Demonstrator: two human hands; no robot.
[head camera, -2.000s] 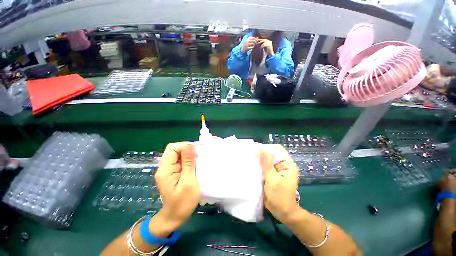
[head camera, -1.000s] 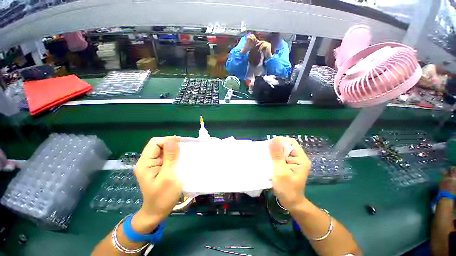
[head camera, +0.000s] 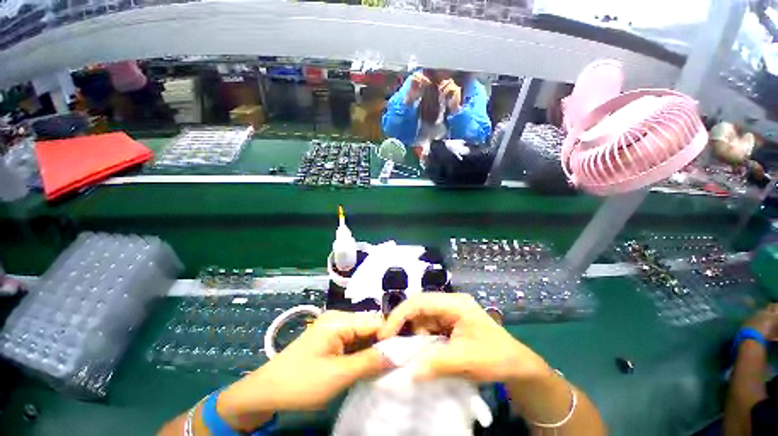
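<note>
A crumpled white wipe (head camera: 409, 400) hangs low in front of me, its upper edge pinched between both hands. My left hand (head camera: 337, 358) is closed on its left side, and my right hand (head camera: 465, 336) is closed on its right side, the fingertips of both nearly meeting. Two black round microscope eyepieces (head camera: 415, 279) stand just beyond my fingers. More white wipe material (head camera: 388, 262) lies behind them on the black unit. Whether anything small is inside the held wipe is hidden.
A white squeeze bottle (head camera: 344, 247) stands behind the unit, with a masking tape roll (head camera: 275, 334) at its left. Stacked clear trays (head camera: 89, 298) are at left; flat blister trays (head camera: 520, 285) at right. A pink fan (head camera: 635, 140) is at upper right. A person in blue sits opposite.
The wipe, earlier stretched flat between my spread hands, is now crumpled and lower. My hands have come together and down, and the eyepieces, tape roll and bottle body have come into view.
</note>
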